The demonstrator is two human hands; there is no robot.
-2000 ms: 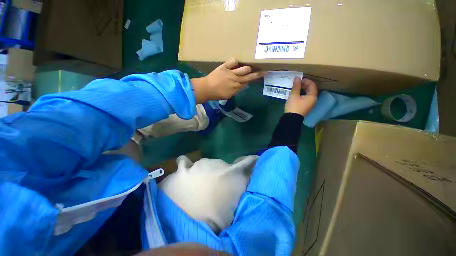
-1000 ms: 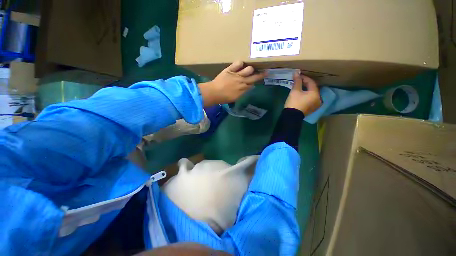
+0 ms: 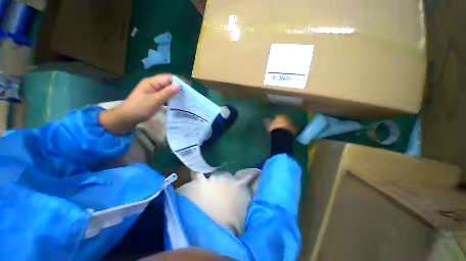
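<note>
My left hand [image 3: 148, 99] grips the top edge of a label strip [image 3: 186, 127]. The strip hangs in a curve, with black text and barcodes, over a dark blue shoe. My right hand [image 3: 281, 124] is blurred, below the taped carton [image 3: 306, 30]; whether its fingers are apart cannot be told, and no label shows in it. A shipping label [image 3: 289, 65] lies flat on the carton. A second label [image 3: 285, 99] is on the carton's near side, just under the lower edge, seen at a steep angle.
Pale blue release liner [image 3: 327, 128] and a tape roll [image 3: 384, 132] lie on the green floor right of my right hand. Another carton [image 3: 327, 173] stands at the lower right. More liner [image 3: 157, 51] lies at the upper left, near a brown carton [image 3: 92, 38].
Both hands have left the label on the carton's near side. My left hand moved left and now holds up the label strip. My right hand moved down. The view has shifted.
</note>
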